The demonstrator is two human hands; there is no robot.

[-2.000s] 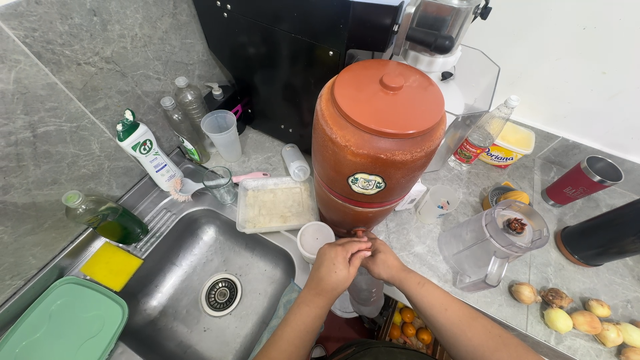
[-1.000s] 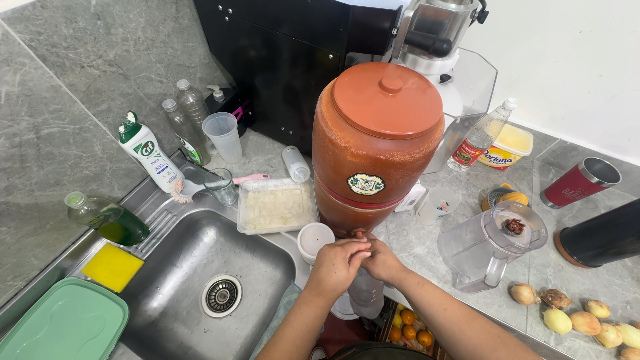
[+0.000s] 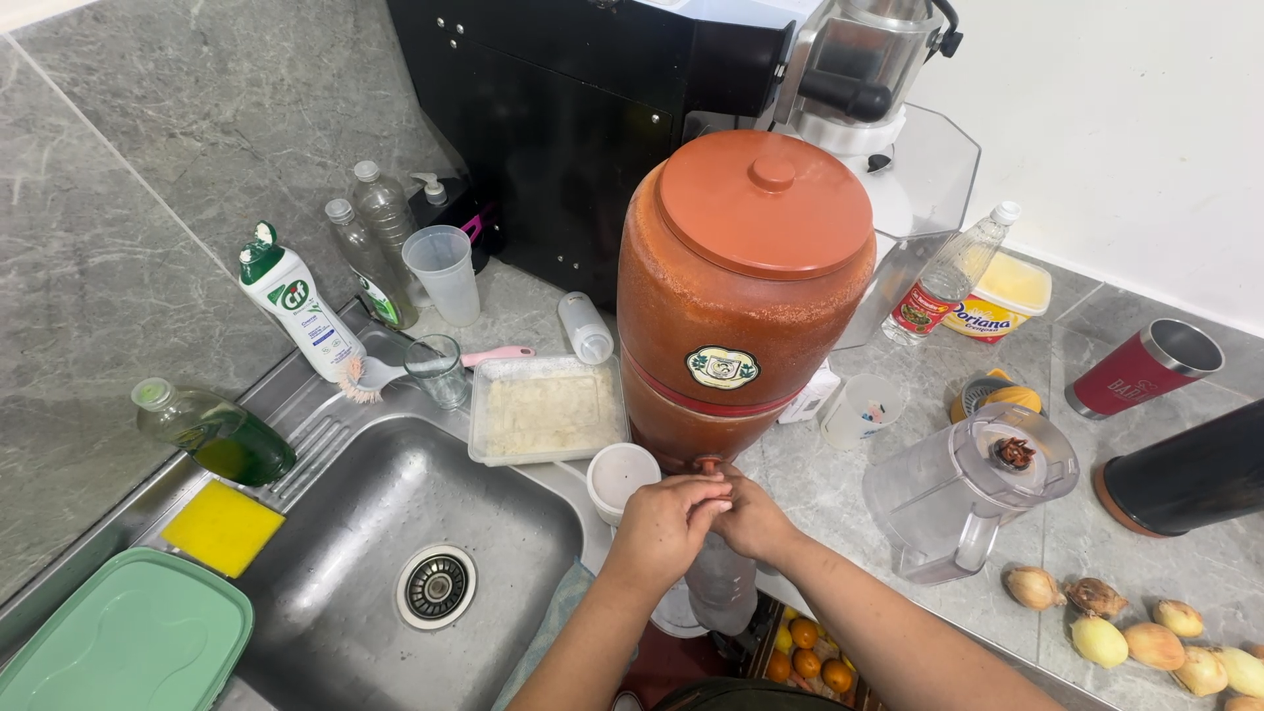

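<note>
A terracotta water filter (image 3: 731,286) with a round lid stands at the counter's front edge, its small spigot (image 3: 707,462) low on the front. Just under the spigot, my left hand (image 3: 664,523) and my right hand (image 3: 755,518) meet with curled, touching fingers. Directly below them hangs a clear plastic bottle (image 3: 723,585), its top hidden behind the hands. My right hand appears closed around the bottle's neck; whether my left fingers grip the neck or the spigot cannot be told. A white lidded tub (image 3: 622,479) is close beside my left hand.
Left lies a steel sink (image 3: 326,592) with a yellow sponge (image 3: 223,527) and green lid (image 3: 128,632) on its rim. A plastic container (image 3: 548,410) sits behind it. A blender jar (image 3: 963,494) and several onions (image 3: 1098,642) are at right. Oranges (image 3: 805,662) lie in a crate below.
</note>
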